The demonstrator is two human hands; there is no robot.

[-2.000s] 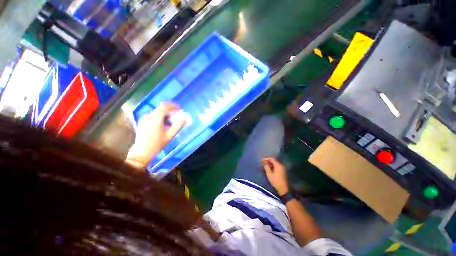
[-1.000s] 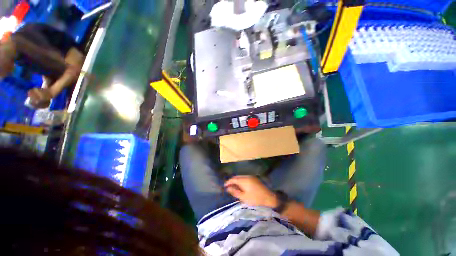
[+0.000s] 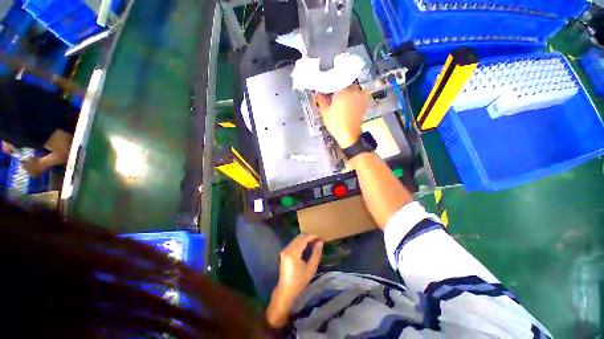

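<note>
My right hand, with a dark watch on its wrist, reaches over the machine bed. Its fingertips are at the fixture under the white cloth wrap around the press head. What the fingertips touch or hold is hidden. My left hand is above my lap, fingers curled. A dark patch shows between thumb and fingers; whether it holds anything cannot be told. A thin white strip lies on the bed.
The front panel has green buttons and a red stop, with a cardboard ledge below. Yellow-black bars stand at both sides. A blue tote with white housings is right. Another person's hand is far left.
The view has swung from the left tote to the machine. My right hand has moved from my lap to the fixture. My left hand, earlier over the left tote, is now above my lap.
</note>
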